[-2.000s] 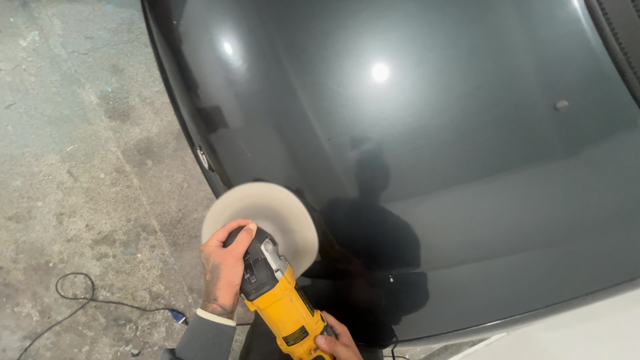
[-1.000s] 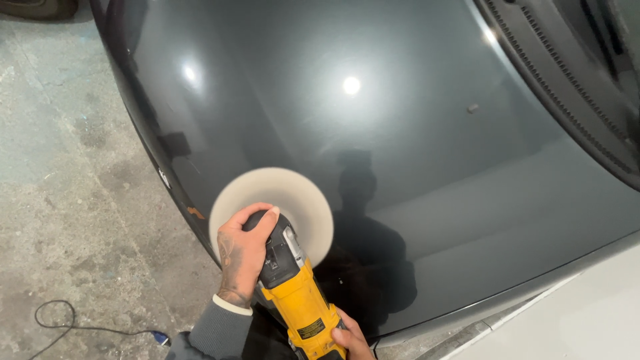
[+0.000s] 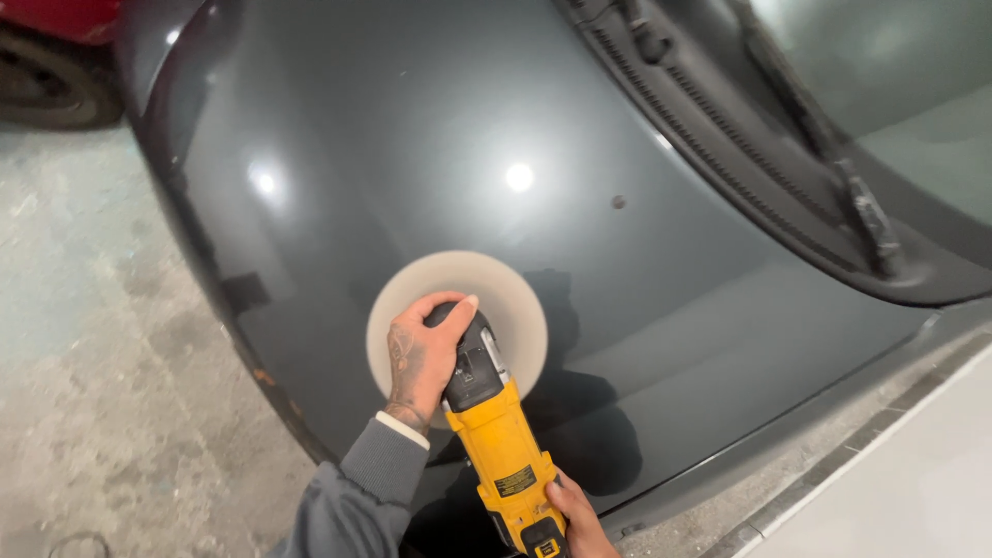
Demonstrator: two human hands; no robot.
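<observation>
A yellow and black DeWalt rotary polisher [image 3: 500,449] lies across the lower middle of the view, its round pale polishing pad [image 3: 511,310] flat against the dark grey car hood [image 3: 349,178]. My left hand [image 3: 425,353] is closed over the black head of the polisher, thumb on top. Around the rear of the yellow body, near the bottom edge, my right hand [image 3: 577,515] is wrapped, with most of its fingers hidden beneath the tool. The pad's rim looks smooth and blurred.
Beyond the hood at the upper right are the black cowl grille [image 3: 721,139], a wiper arm [image 3: 868,209] and the windshield [image 3: 922,85]. A wheel [image 3: 54,77] of a red vehicle stands at the upper left. A white panel [image 3: 907,473] fills the lower right corner. Concrete floor [image 3: 116,349] lies left.
Both hands, still on the polisher, have moved the pad across the hood away from its front edge, toward the windshield. The view has shifted, bringing in the cowl and the wheel.
</observation>
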